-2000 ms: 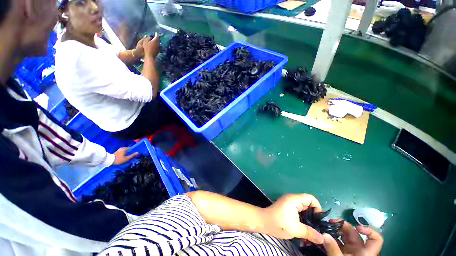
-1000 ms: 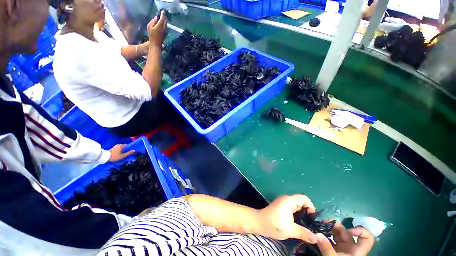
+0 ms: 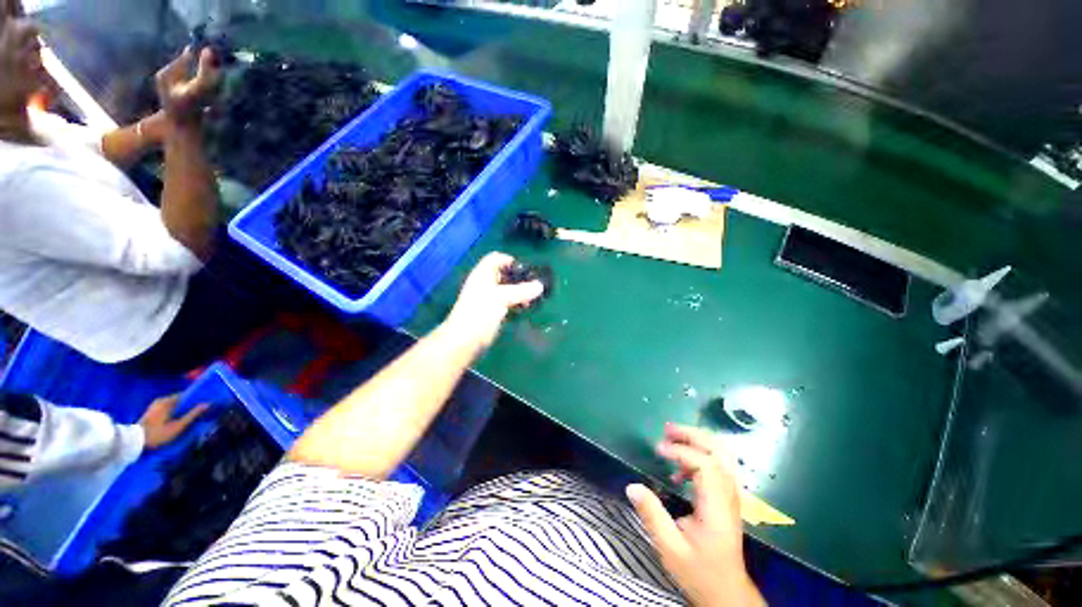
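Observation:
My left hand point(image 3: 487, 293) is stretched forward over the green bench point(image 3: 617, 344) and holds a black spiky piece point(image 3: 526, 282) at or just above the surface. My right hand point(image 3: 698, 504) is near the bench's front edge, fingers apart, with nothing seen in it. A small round whitish item, perhaps the end of a glue bottle point(image 3: 740, 411), lies on the bench beyond my right hand, partly lost in glare. Another black spiky piece point(image 3: 535, 225) lies farther back, just beyond my left hand.
A blue crate point(image 3: 382, 296) of black pieces stands at left. Cardboard pad point(image 3: 700, 246), white wad point(image 3: 668, 204), phone point(image 3: 845, 269) and white nozzle bottle point(image 3: 967, 296) lie at the rear. A yellow strip point(image 3: 763, 510) is near the front edge. Two people are at left.
My hands have parted. The left moved forward with a black piece towards the blue crate; the right has opened. The view has turned right, showing the white nozzle bottle and yellow strip.

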